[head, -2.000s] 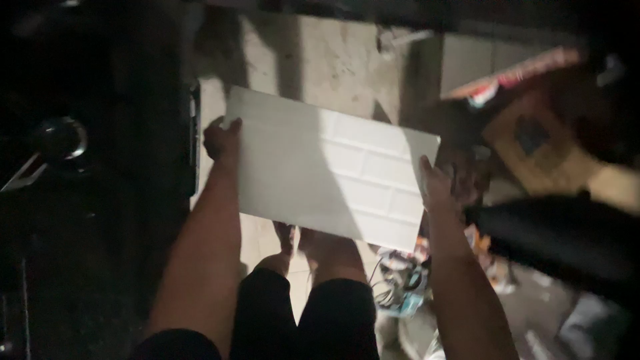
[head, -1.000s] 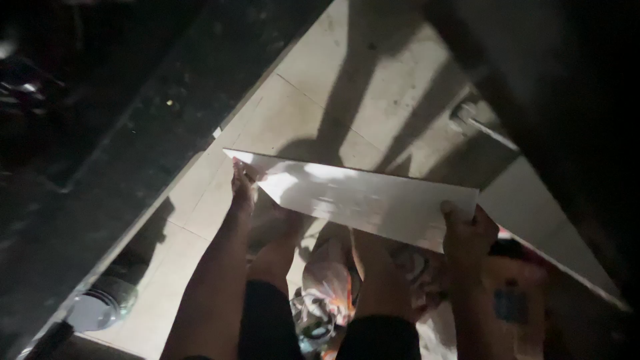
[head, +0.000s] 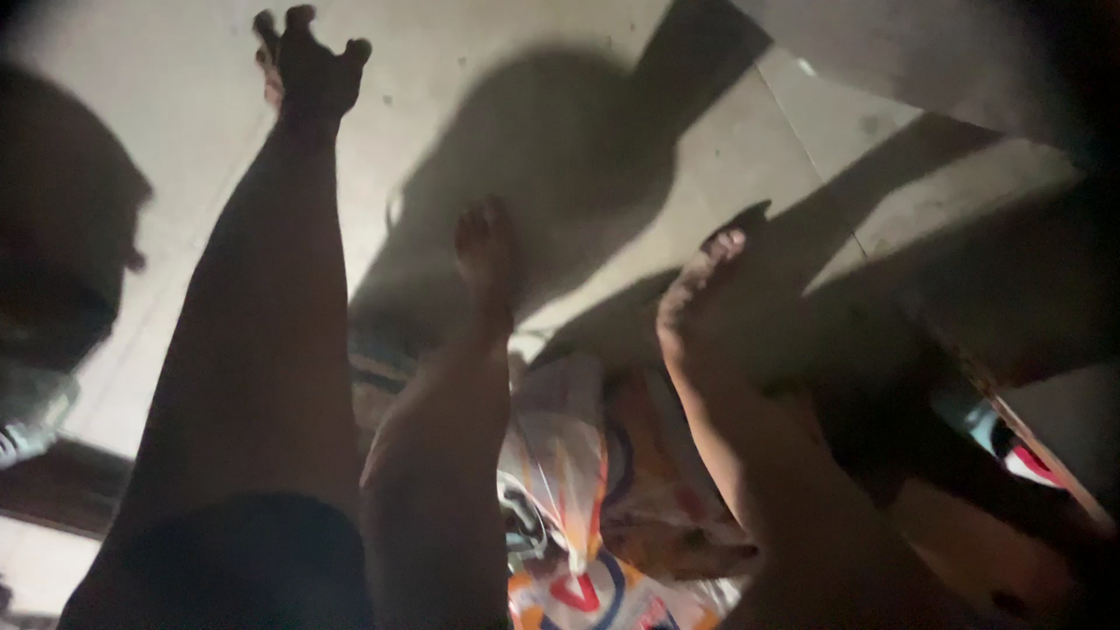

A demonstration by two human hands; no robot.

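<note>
My left hand (head: 311, 70) reaches out over the pale tiled floor (head: 201, 140) at the upper left, in shadow, its fingers apart and nothing seen in it. My right hand cannot be made out. Between my arm and the right side are my bare legs, with one foot (head: 486, 232) near the middle and the other (head: 722, 249) right of it. A smooth greyish surface (head: 945, 61) fills the upper right corner; whether it is the white panel seen before is not clear.
Printed plastic bags (head: 560, 455) lie at the bottom middle, beside my legs. A dark rounded object (head: 61, 227) is at the left edge, with a clear shiny item (head: 35, 416) below it. A thin board edge (head: 1041, 455) slants at the lower right. Broad shadows cross the floor.
Both hands held a white rectangular panel before; my left hand has let go of it. My right hand is no longer seen. The view has moved much closer to the floor.
</note>
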